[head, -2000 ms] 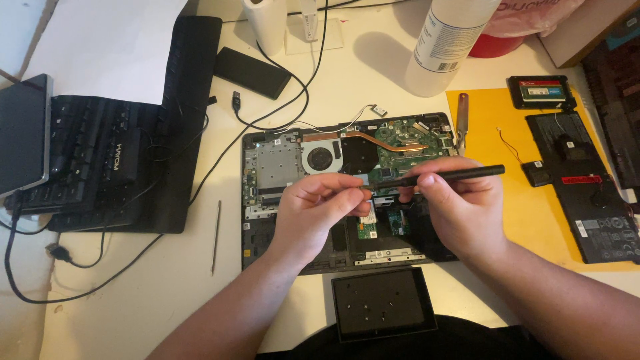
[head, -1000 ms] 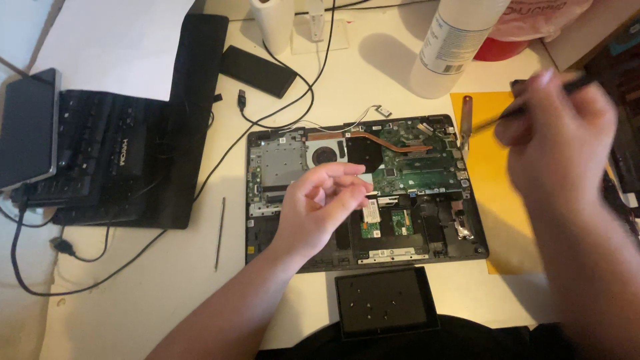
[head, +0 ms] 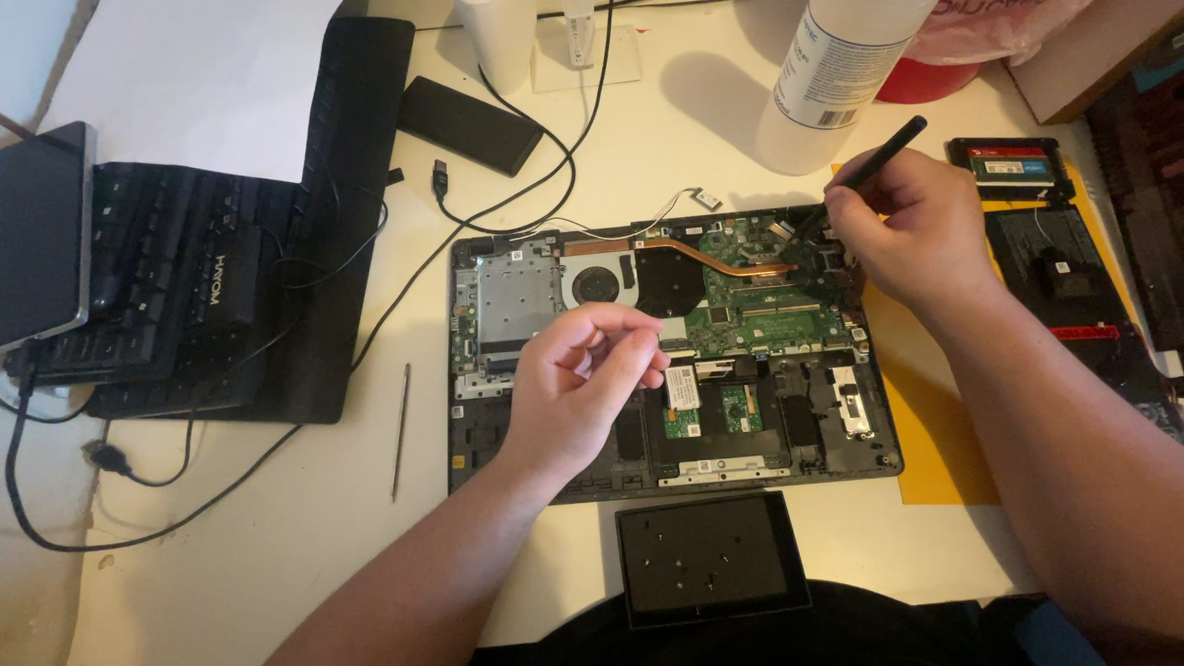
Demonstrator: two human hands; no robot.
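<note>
An opened laptop chassis lies before me, with its fan, copper heat pipe and green circuit board exposed. My right hand holds a black pen-shaped tool; its lower end reaches the board's upper right corner, where shadow hides the exact tip. Over the chassis' middle hovers my left hand, thumb and fingertips together; whether something small is between them I cannot tell. A black tray with several small screws sits at the chassis' front edge. The end of a thin cable lies behind the chassis.
To the left are stacked keyboards, a metal pick-like tool and cables. A black phone-like slab and a large bottle stand or lie behind. At right, a battery and a boxed memory module rest by a yellow envelope.
My right hand has moved with the black tool from near my left hand, out to the right, and now to the board's upper right corner. My left hand remains over the chassis.
</note>
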